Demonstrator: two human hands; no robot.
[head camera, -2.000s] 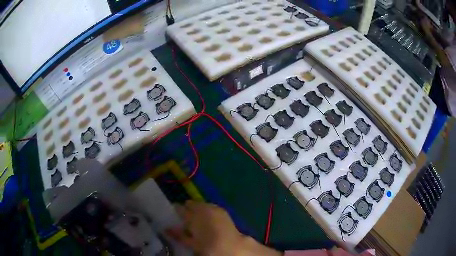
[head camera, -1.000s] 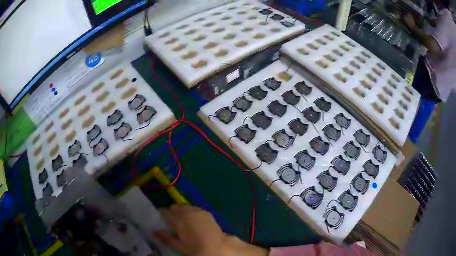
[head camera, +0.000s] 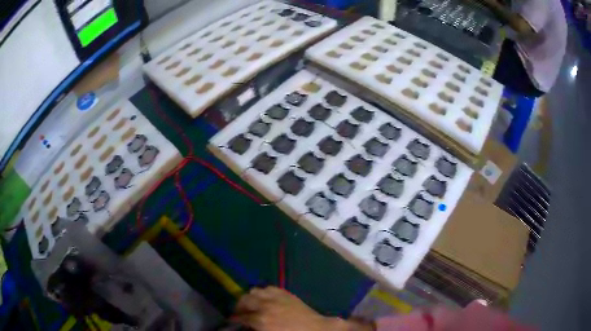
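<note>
My right hand (head camera: 278, 311) is at the bottom centre, blurred, with curled fingers by the right end of the pale base plate (head camera: 172, 278); whether it holds anything cannot be told. My left hand is not in view. The grey metal test fixture (head camera: 87, 275) is at the lower left, blurred and cut off by the bottom edge. A red test cable (head camera: 227, 176) loops over the green mat, and a red stretch runs down to my right hand. Dark speaker drivers (head camera: 321, 205) with thin wires sit in rows in the white foam tray (head camera: 382, 270) at right centre.
A partly filled foam tray (head camera: 170, 145) lies at left. Mostly unfilled foam trays (head camera: 194, 103) (head camera: 476, 150) stand behind. The monitor (head camera: 39, 71) shows a green box. Cardboard (head camera: 483, 236) lies at right. Another person (head camera: 541, 45) is at the upper right.
The view has swung right, so trays and monitor sit further left. My right hand is lower in the picture. The monitor's green box, absent two seconds ago, now shows more fully.
</note>
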